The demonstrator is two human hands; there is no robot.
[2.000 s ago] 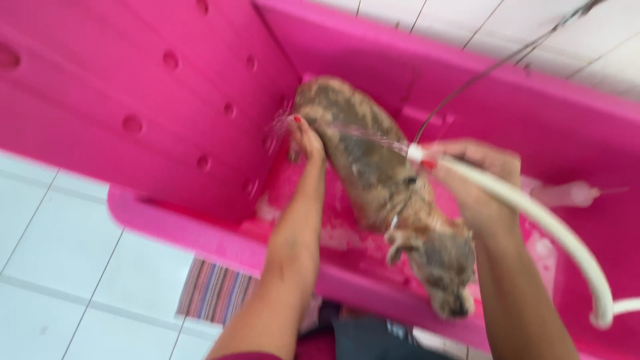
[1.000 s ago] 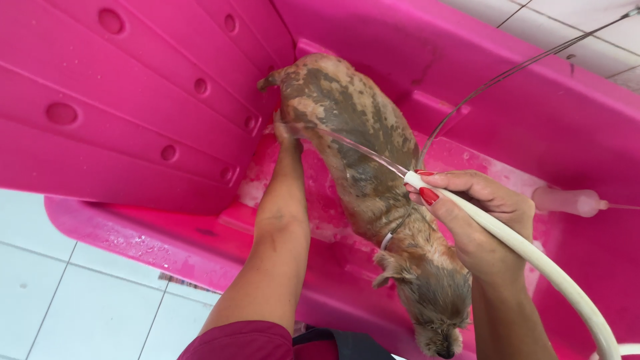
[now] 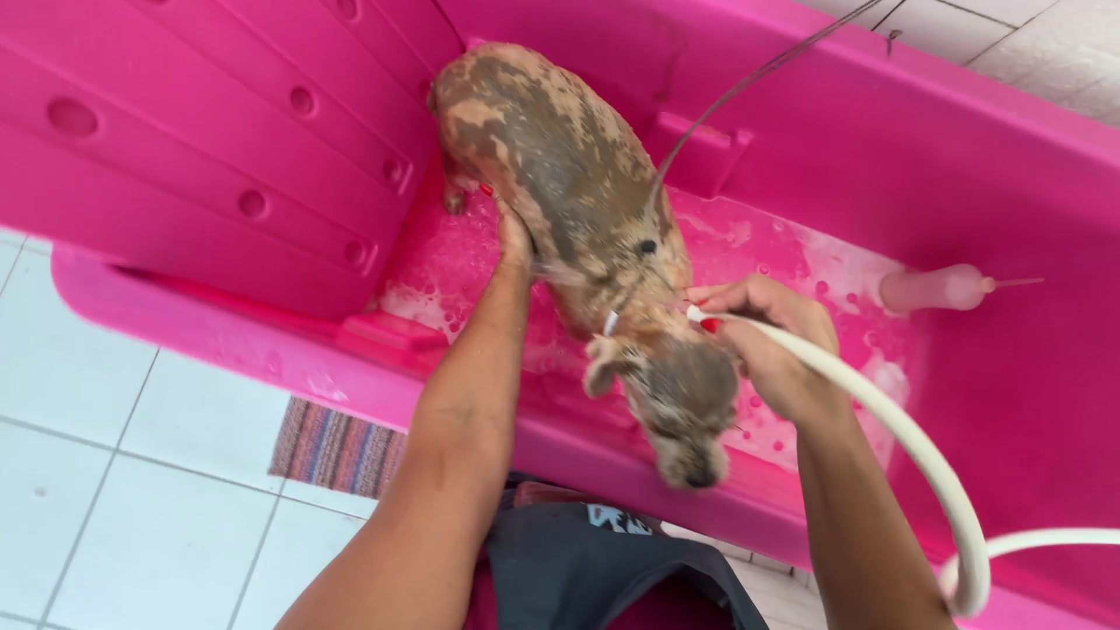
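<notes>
A wet, short-coated dog (image 3: 569, 166) stands in a pink plastic tub (image 3: 962, 201), its head toward the near rim. My left hand (image 3: 512, 232) lies against the dog's flank, partly hidden under its belly; how its fingers are set cannot be told. Near the dog's neck, my right hand (image 3: 774, 328) grips the end of a cream hose (image 3: 884, 402) between thumb and fingers. A thin cord or cable tether (image 3: 744, 83) runs from the dog's back over the far rim. At the neck shows a small piece of white band (image 3: 611, 323).
A translucent squeeze bottle (image 3: 936, 289) with a thin nozzle lies in the tub at the right. Suds and water cover parts of the tub floor. A raised pink panel (image 3: 201, 131) stands at the left. Below it are a striped mat (image 3: 337, 446) and floor tiles (image 3: 166, 525).
My right hand has brought the hose end close to the dog's neck; earlier its water stream reached toward the rump. My left hand has moved from the rump area forward along the flank.
</notes>
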